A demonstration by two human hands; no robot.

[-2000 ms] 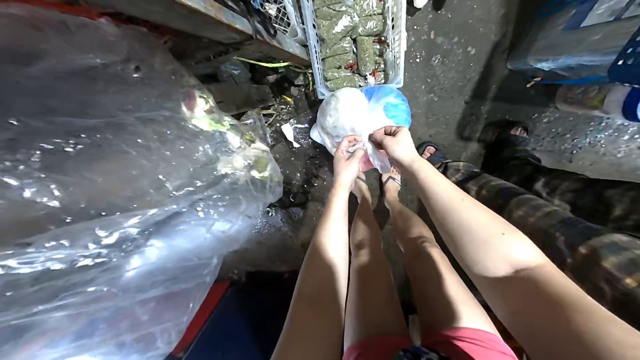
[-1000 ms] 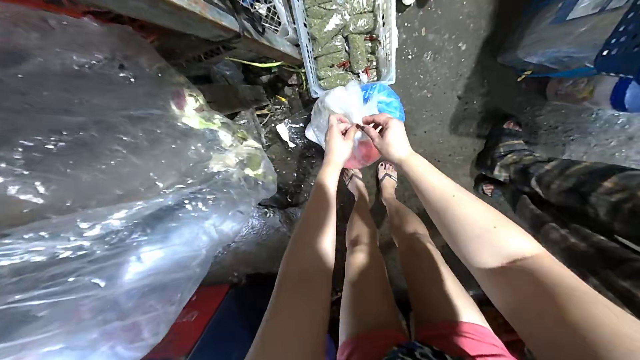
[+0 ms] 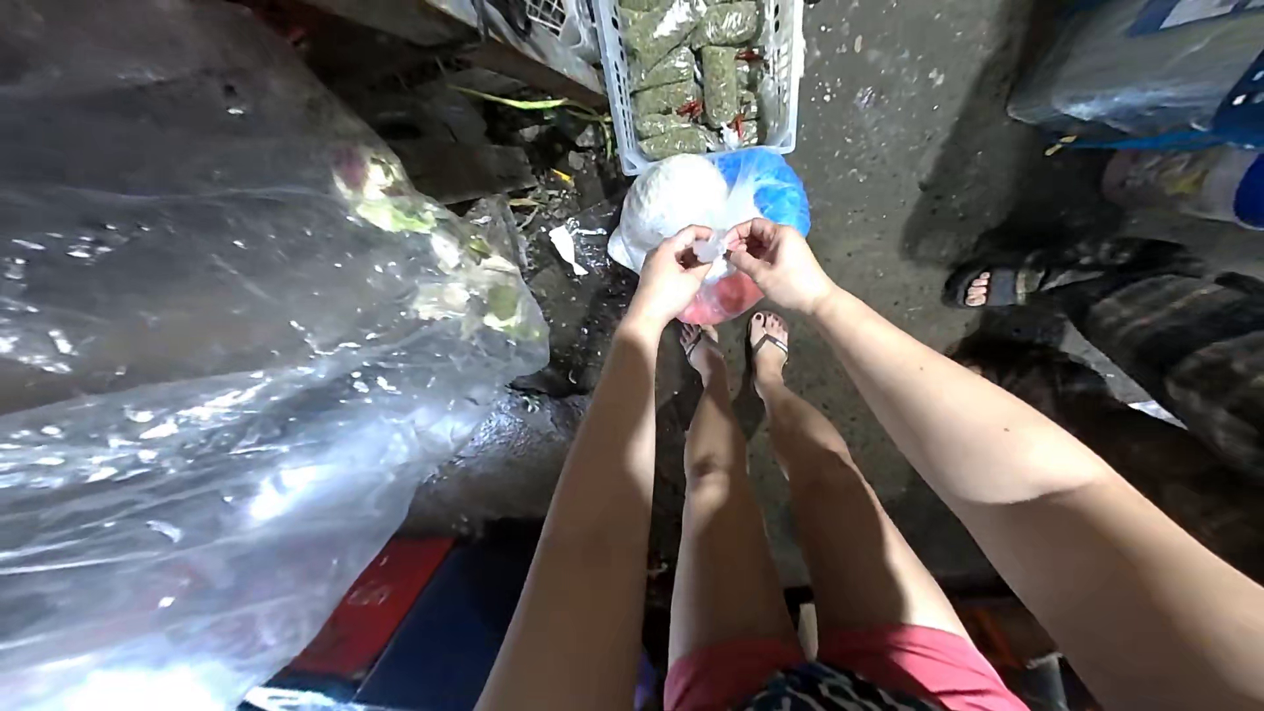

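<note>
Both hands pinch the gathered top of a clear plastic bag. My left hand (image 3: 675, 269) grips it on the left side, and my right hand (image 3: 778, 259) on the right, with a small gap between them. Below the fingers, the bag shows a round white bundle (image 3: 675, 197) at the left, a blue one (image 3: 775, 193) at the upper right and a red one (image 3: 726, 296) nearest my feet. What these bundles contain cannot be told. The bag is close against the near end of a white plastic crate.
Several wrapped green bundles fill the white crate (image 3: 790, 109). Large clear plastic sheeting (image 3: 197, 415) covers the left side. At the right, another person's sandaled foot (image 3: 987, 286) stands on the wet floor. A wrapped bale (image 3: 1106, 89) lies at the upper right, with scraps at the crate's left.
My hands have stayed at the bag's top, and the fingers have shifted on the gathered plastic. The other person's feet at the right have moved.
</note>
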